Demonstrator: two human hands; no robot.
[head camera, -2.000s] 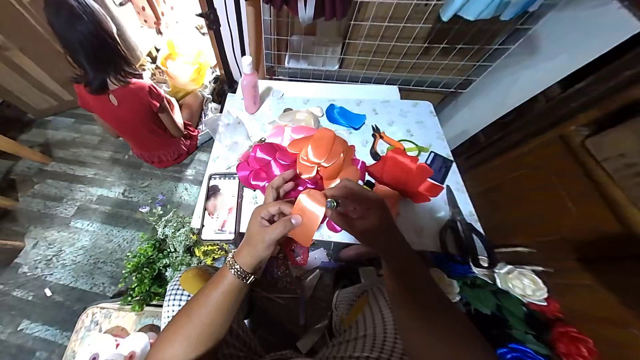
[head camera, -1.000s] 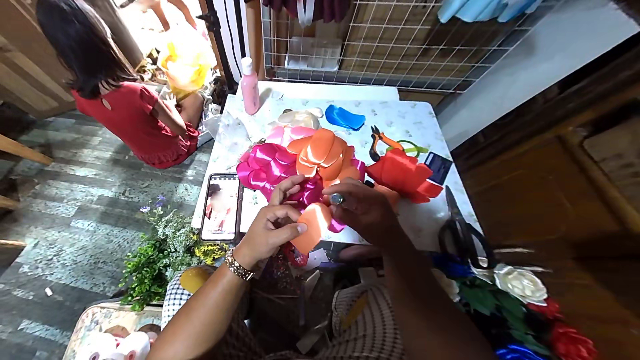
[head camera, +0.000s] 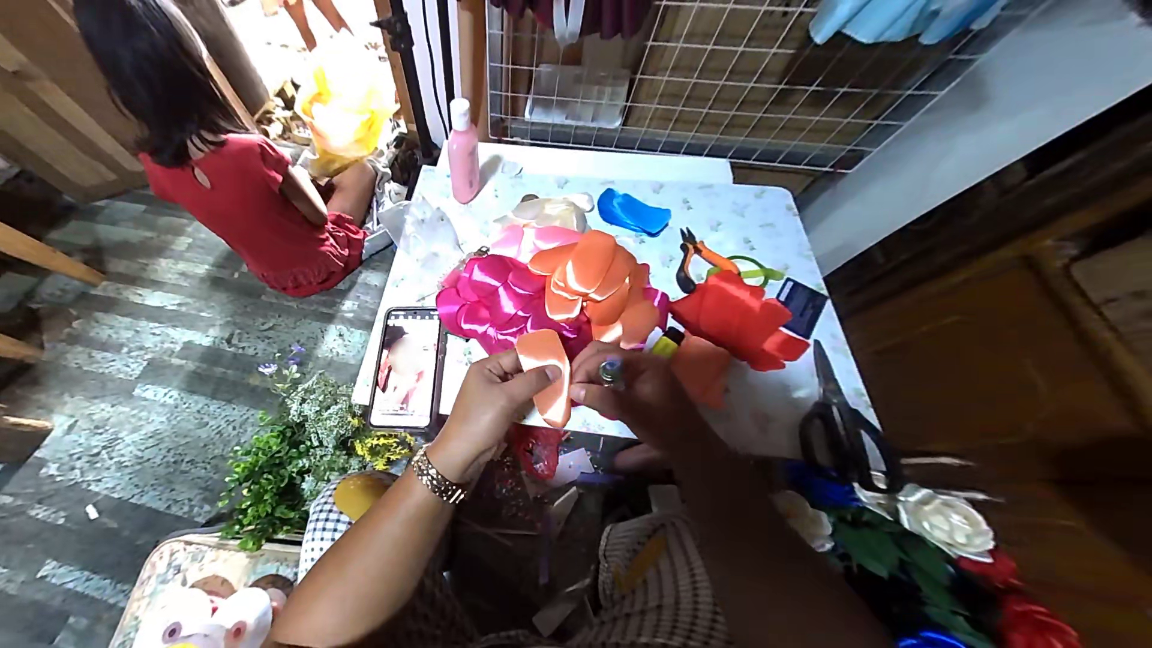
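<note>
My left hand (head camera: 504, 387) pinches a peach-orange satin ribbon petal (head camera: 544, 373) over the table's front edge. At the petal's right edge are the fingers of my right hand (head camera: 621, 382), which wears a ring with a large stone; whether they grip the petal cannot be made out. Just beyond my hands lie an orange ribbon flower (head camera: 594, 277) and a magenta ribbon flower (head camera: 498, 301). Another orange ribbon piece (head camera: 700, 367) lies beside my right hand, near a small yellow-and-black item (head camera: 666, 341). Red ribbon petals (head camera: 738, 319) are farther right.
Pliers with orange handles (head camera: 695, 261), a blue ribbon piece (head camera: 634, 212) and a pink bottle (head camera: 463, 153) stand or lie on the table (head camera: 774, 216). A phone (head camera: 406, 369) lies left, black scissors (head camera: 841, 432) right. A person in red (head camera: 243, 198) sits on the floor at left.
The orange petal in my left hand has turned more upright and come up in front of the magenta flower. My right hand stays close beside it.
</note>
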